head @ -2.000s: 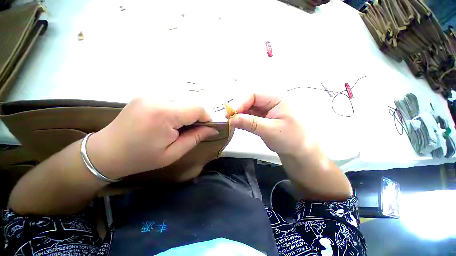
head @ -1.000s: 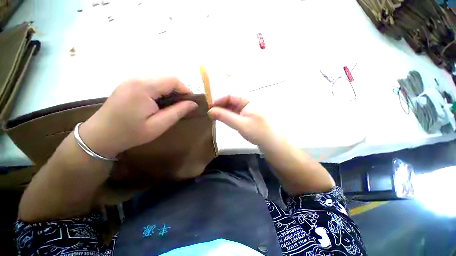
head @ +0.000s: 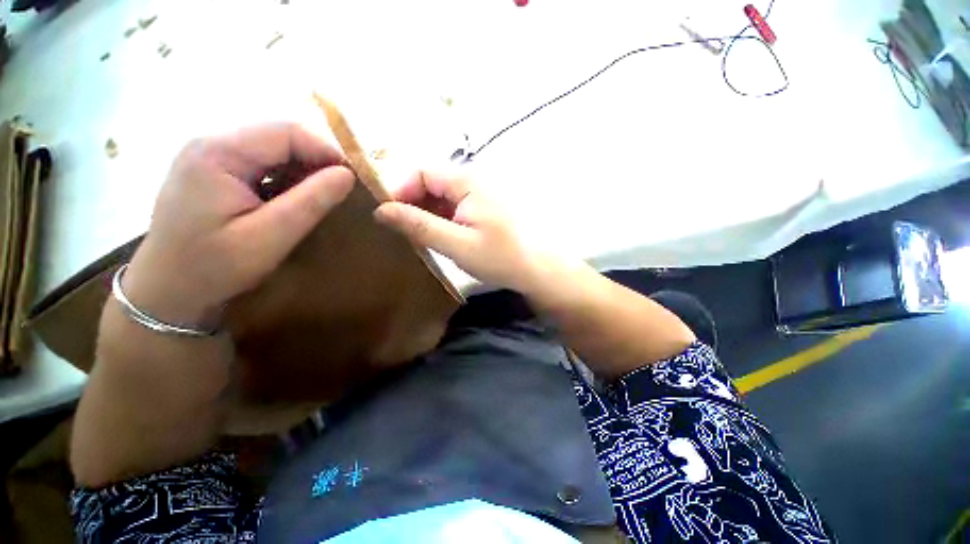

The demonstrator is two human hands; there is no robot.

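The brown bag panel (head: 330,287) is held tilted over the lap at the table's front edge. My left hand (head: 239,218) grips its top edge between thumb and fingers. A tan binding strip (head: 346,136) stands up from the panel's corner, its free end pointing up and left. My right hand (head: 452,218) pinches the panel's right edge at the strip's lower end. Part of the top edge is hidden by my left hand.
On the white table (head: 596,159), a dark cord (head: 574,89) runs to a red item (head: 759,23) at upper right. Tan offcuts (head: 111,149) lie at left. Brown pieces (head: 19,244) are stacked at far left. A grey bundle (head: 927,72) lies far right.
The view has shifted. Both hands still hold the panel. The tan strip, earlier a small tip and then upright, now leans left, and more of the cord shows.
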